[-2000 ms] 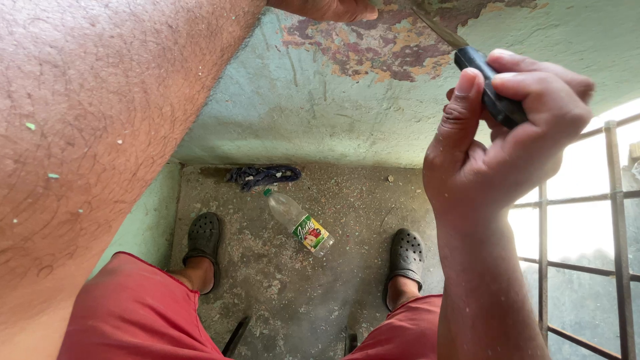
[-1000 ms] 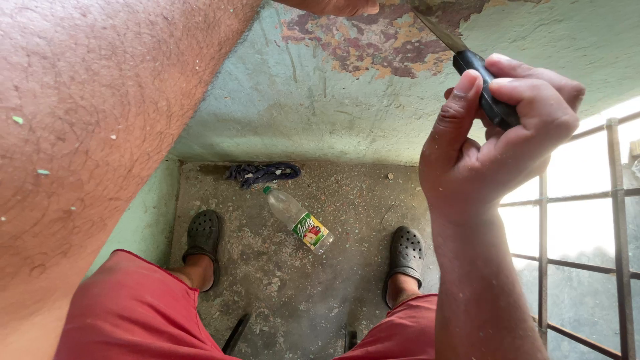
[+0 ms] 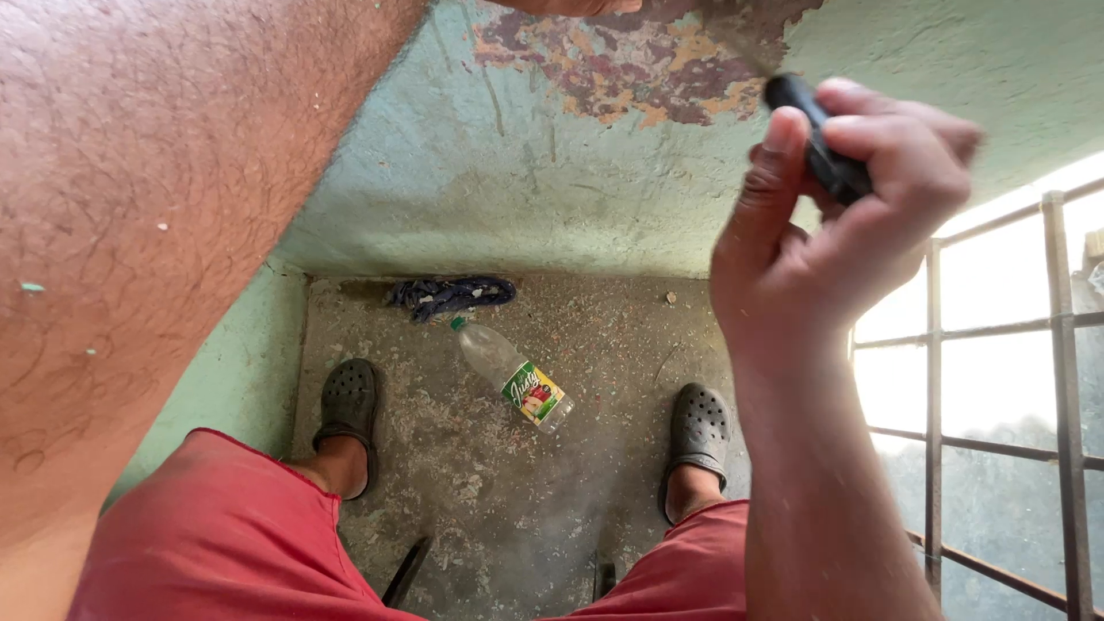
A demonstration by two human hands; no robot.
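Note:
My right hand grips the black handle of a scraper or knife at the upper right. Its thin blade is blurred and points up and left, over a patch of peeling maroon and orange paint on the pale green wall. Of my left hand only a lower edge shows at the top of the view, close to the patch; its fingers are mostly cut off, so what it holds is hidden. My left forearm, with small paint flakes on it, fills the upper left.
On the concrete floor, strewn with paint chips, a plastic bottle lies between my clogs. A dark cloth lies at the wall's foot. A metal window grille stands at the right.
My right hand stays near the same place, with the tool still in its grip. The blade, sharper in the earlier frames, is now blurred.

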